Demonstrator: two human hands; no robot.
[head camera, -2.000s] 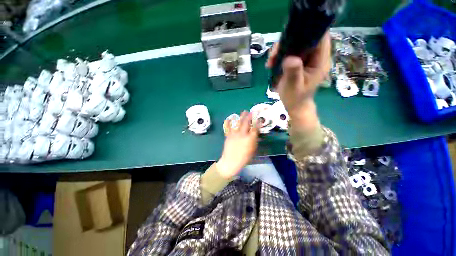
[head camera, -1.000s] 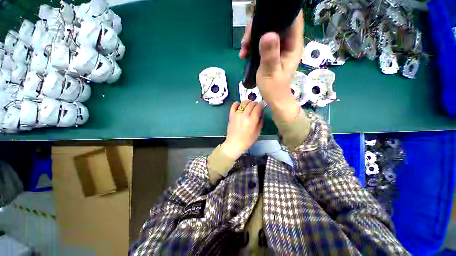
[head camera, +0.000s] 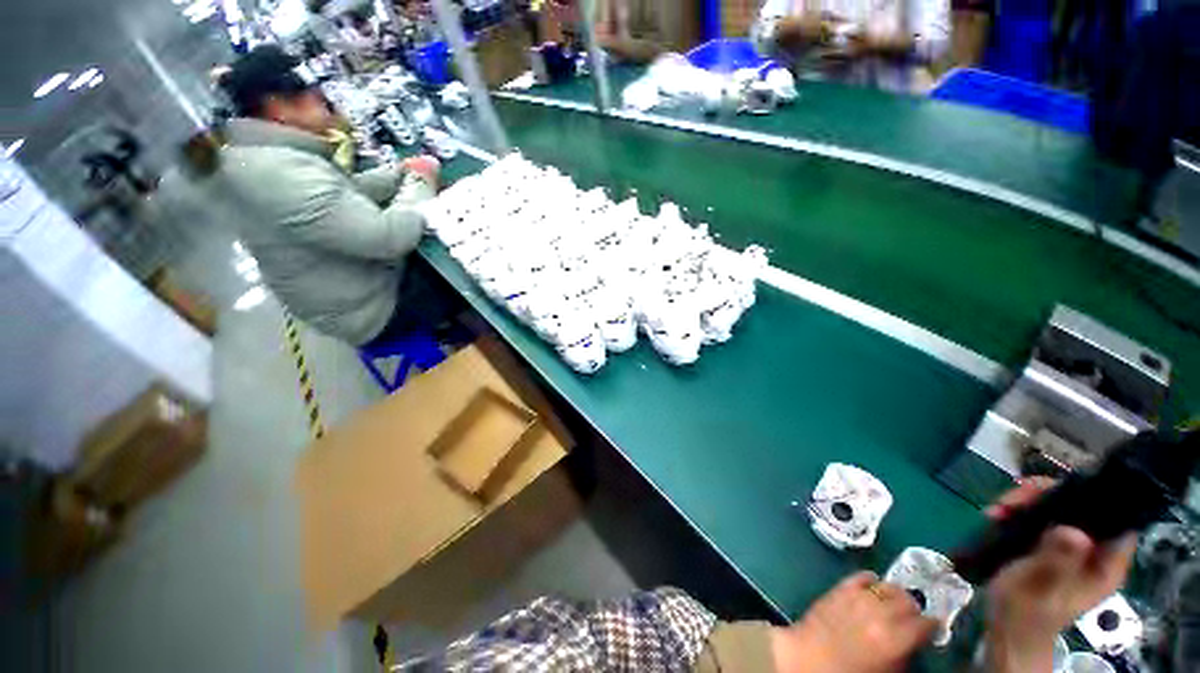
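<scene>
My left hand (head camera: 862, 628) is at the lower right with its fingers at a white plastic housing (head camera: 932, 589), holding it on the green bench. My right hand (head camera: 1063, 579) is closed around a black electric screwdriver (head camera: 1086, 510), tilted with its tip end near that housing. Another white housing (head camera: 846, 506) with a dark round centre stands alone to the left. More white housings (head camera: 1109, 623) show beside and below my right hand, partly cut off. The screw tip is too small to see.
A grey metal screw feeder (head camera: 1053, 408) stands behind the screwdriver. A dense stack of white housings (head camera: 592, 256) lies along the bench (head camera: 698, 454). A person (head camera: 309, 210) sits at the far left end. A cardboard box (head camera: 434, 487) is below the bench edge. Another person works across the conveyor.
The view has swung left and up, bringing the seated person and the floor into sight. The hands now appear at the lower right, still at the housing with the screwdriver held.
</scene>
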